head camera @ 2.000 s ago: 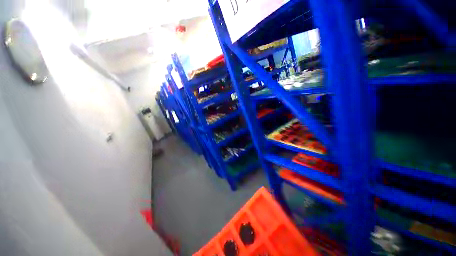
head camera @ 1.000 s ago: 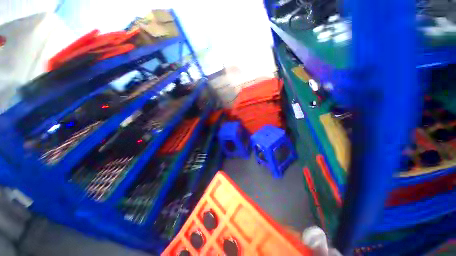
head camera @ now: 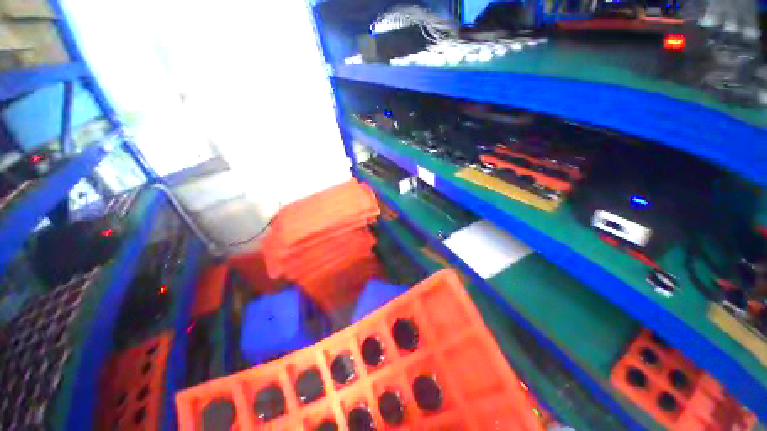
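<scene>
An orange-red compartment tray [head camera: 454, 337] is held in front of me at the bottom of the view, its near part cut off by the picture's edge. Black round units [head camera: 343, 367] sit one per pocket in its rows. Some pockets at its right end are empty. My left hand is out of the picture. My right hand is not visible either; only a small blurred pale patch shows at the tray's lower right edge, too unclear to name.
Blue racks with green shelves [head camera: 572, 307] stand on the right, holding an orange tray [head camera: 652, 375], a white sheet [head camera: 486, 248] and white cables [head camera: 471, 52]. Another blue rack [head camera: 118, 311] is on the left. Ahead are stacked orange trays [head camera: 328, 231] and blue stools [head camera: 273, 324].
The view has turned from the aisle and moved nearer the stacked trays and stools. The tray has come along and shows more of its pockets. The pale fingertip at its right edge is gone.
</scene>
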